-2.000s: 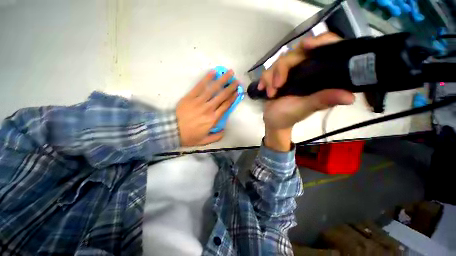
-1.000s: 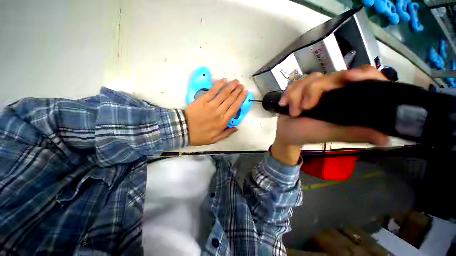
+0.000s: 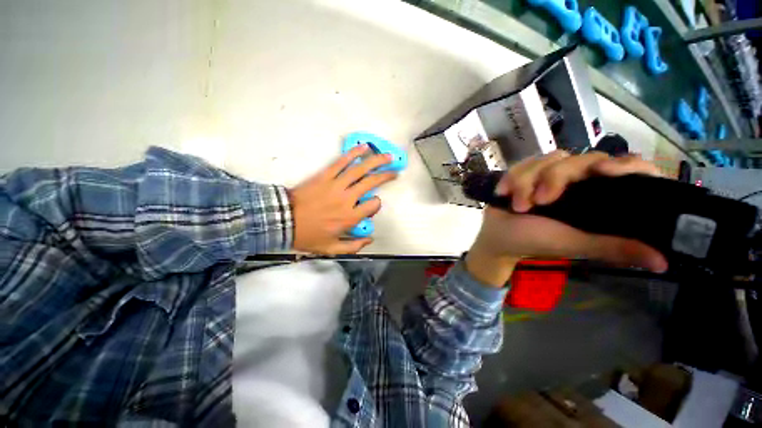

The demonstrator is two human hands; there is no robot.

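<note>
A light-blue controller housing (image 3: pixel 389 154) lies on the off-white bench. My left hand (image 3: pixel 330 205) rests flat over it with fingers spread and hides its middle. My right hand (image 3: pixel 556 205) grips the black electric screwdriver (image 3: pixel 627 209), which lies level with its nose pointing left. The nose is at the pickup point (image 3: pixel 474 159) on the white front of the grey-and-black screw feeder (image 3: pixel 511 117). The bit tip and any screw cannot be made out.
A green conveyor belt (image 3: pixel 585 54) with several blue housings (image 3: pixel 603 33) runs along the upper right. A red bin (image 3: pixel 537 286) stands below the bench edge. Cardboard boxes (image 3: pixel 543 411) are on the floor at the lower right.
The screwdriver nose has gone from beside the housing to the feeder's front. The housing has turned under my left hand, which has spread its fingers. The view has shifted, showing more of the belt.
</note>
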